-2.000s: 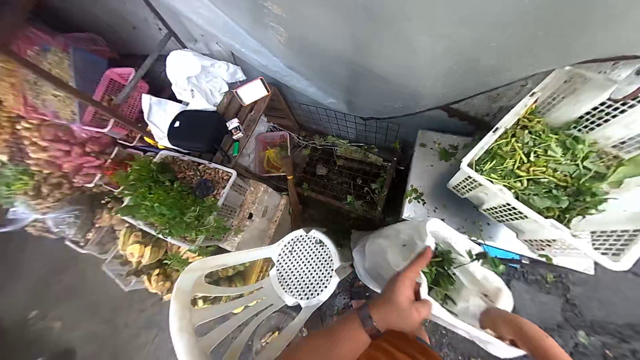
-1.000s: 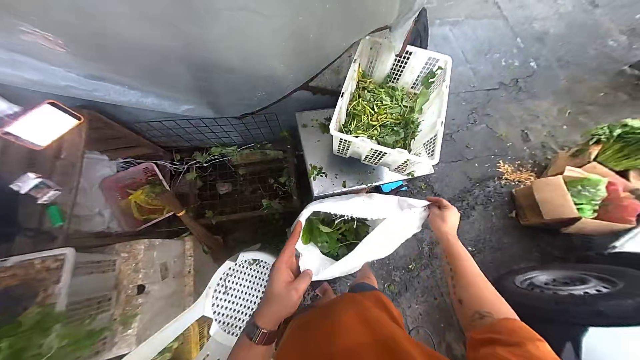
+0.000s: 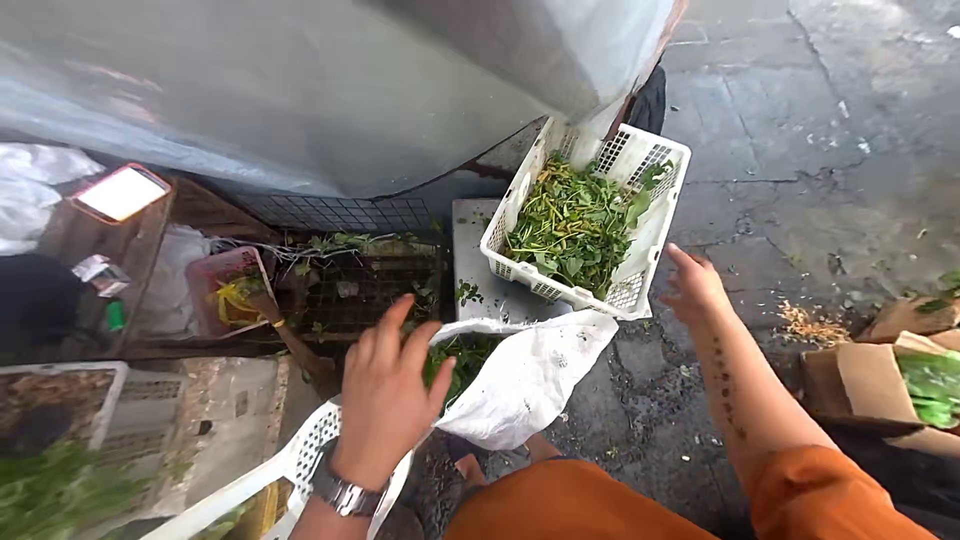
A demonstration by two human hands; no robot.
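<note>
A white woven sack (image 3: pixel 536 379) with leafy greens (image 3: pixel 463 361) in its mouth stands in front of me. My left hand (image 3: pixel 394 375), a metal-band watch on its wrist, is over the sack's left edge with fingers spread; whether it touches the sack I cannot tell. My right hand (image 3: pixel 691 281) is beside the right side of a white plastic crate (image 3: pixel 656 217), fingers apart and holding nothing. Stems and green leaves (image 3: pixel 574 225) fill much of the crate, which sits tilted on a pale flat-topped box (image 3: pixel 499 289).
A white plastic chair (image 3: pixel 300 450) is at lower left. Further left are a pink tub (image 3: pixel 229 292), a phone (image 3: pixel 122 193) on a wooden surface and a crate of greens (image 3: pixel 112 397). A grey sheet (image 3: pixel 300 90) hangs ahead. Cardboard boxes (image 3: pixel 874 381) with vegetables lie at right.
Both hands held the sack's rim a second ago. My right hand has let go and moved to the crate's side; my left hand's fingers have spread, and the sack's right side has sagged.
</note>
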